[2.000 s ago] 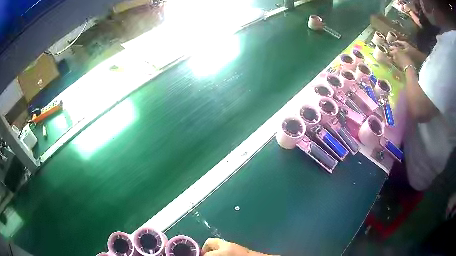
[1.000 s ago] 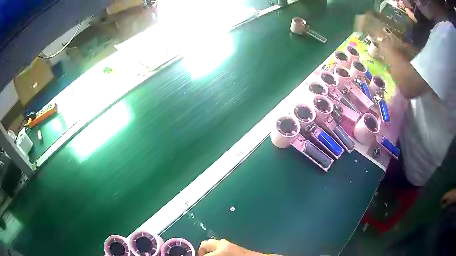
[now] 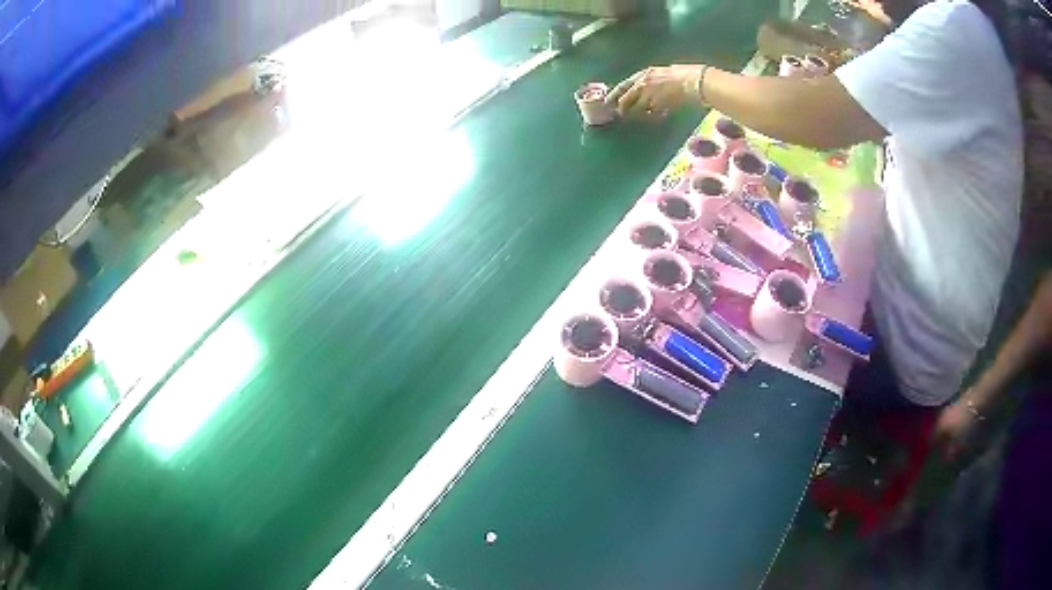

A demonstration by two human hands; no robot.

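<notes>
Several pink part-assembled fan units lie in rows at the right. The nearest fan unit (image 3: pixel 588 337) has a round head with a dark centre and an open handle holding a dark grey part. The unit beside it has a blue battery cell (image 3: pixel 692 354) in its handle. Another unit (image 3: pixel 783 303) lies apart at the right, its handle also holding a blue cell. Neither my left hand nor my right hand is in the picture.
A wide green conveyor belt (image 3: pixel 335 311) with a pale edge rail (image 3: pixel 456 444) runs beside the dark green bench top (image 3: pixel 623 496). A neighbouring worker's hand (image 3: pixel 660 90) touches a fan unit (image 3: pixel 595 105) on the belt. A yellow-green mat (image 3: pixel 848 184) lies near that worker.
The view has shifted, so the near fan units and my hand at the bottom edge are out of the picture. The neighbour's arm has reached over the belt to the unit there.
</notes>
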